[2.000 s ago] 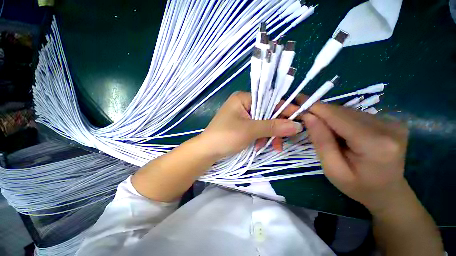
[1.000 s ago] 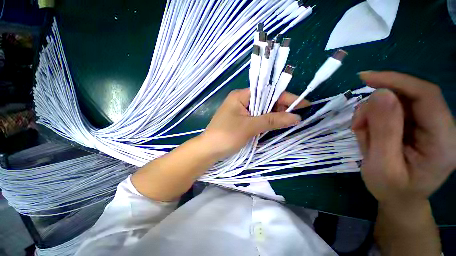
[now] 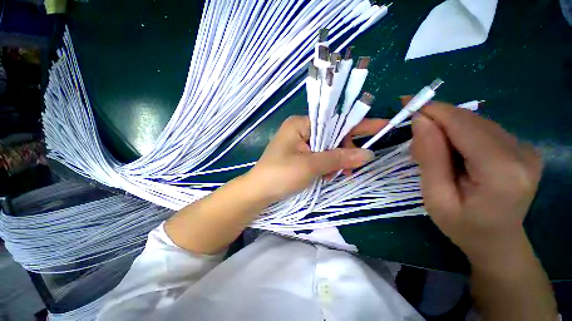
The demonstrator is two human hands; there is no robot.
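My left hand (image 3: 313, 153) is closed around a bunch of white plug ends (image 3: 326, 94), whose metal tips point up and away. One plug end (image 3: 414, 105) leans out to the right of the bunch, its cord running back to my left thumb. My right hand (image 3: 467, 160) pinches this plug end between thumb and forefinger. Released white cables (image 3: 376, 188) lie below and between my hands, running right; their far ends are partly hidden behind my right hand. One loose plug end (image 3: 470, 105) shows beyond my right fingers.
A large white cable bundle (image 3: 244, 69) fans over the upper table and curves left. Greyer cable bundles (image 3: 75, 226) hang at the lower left edge. A white cloth or paper piece (image 3: 455, 28) lies upper right on the dark green table (image 3: 401, 241).
My right hand went right from the bunch, then came back left and now pinches the outlying plug end. My left hand stays nearly in place with the bunch.
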